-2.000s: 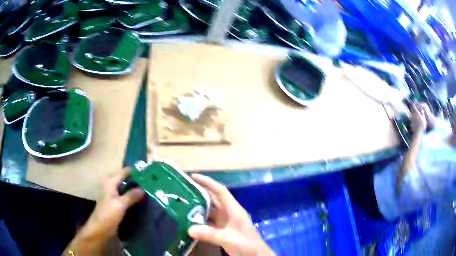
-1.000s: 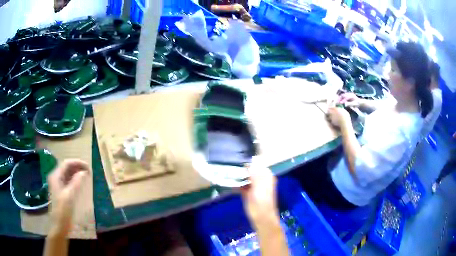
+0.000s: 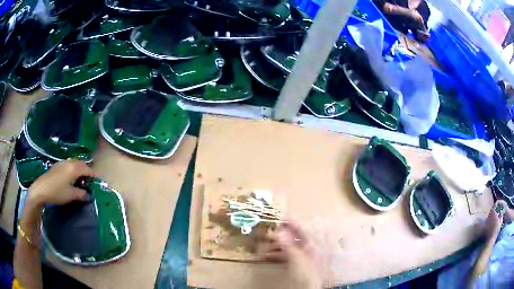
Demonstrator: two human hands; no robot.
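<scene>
My left hand grips the upper edge of a glossy green housing with a silver rim and dark recess, on the cardboard at the left. My right hand is blurred over the right side of the stained glue pad; whether its fingers hold anything cannot be told. Several thin pale sticks lie on the pad, with a pale green-white blob of adhesive beside them.
Two housings stand on the cardboard at the right. More housings lie at the left and pile up behind. A metal post rises behind the cardboard. Translucent plastic film hangs at the back right. Another person's hand is at the right edge.
The housing from my right hand now rests at the right beside another. My left hand has taken hold of a housing at the left. My right hand has moved to the glue pad.
</scene>
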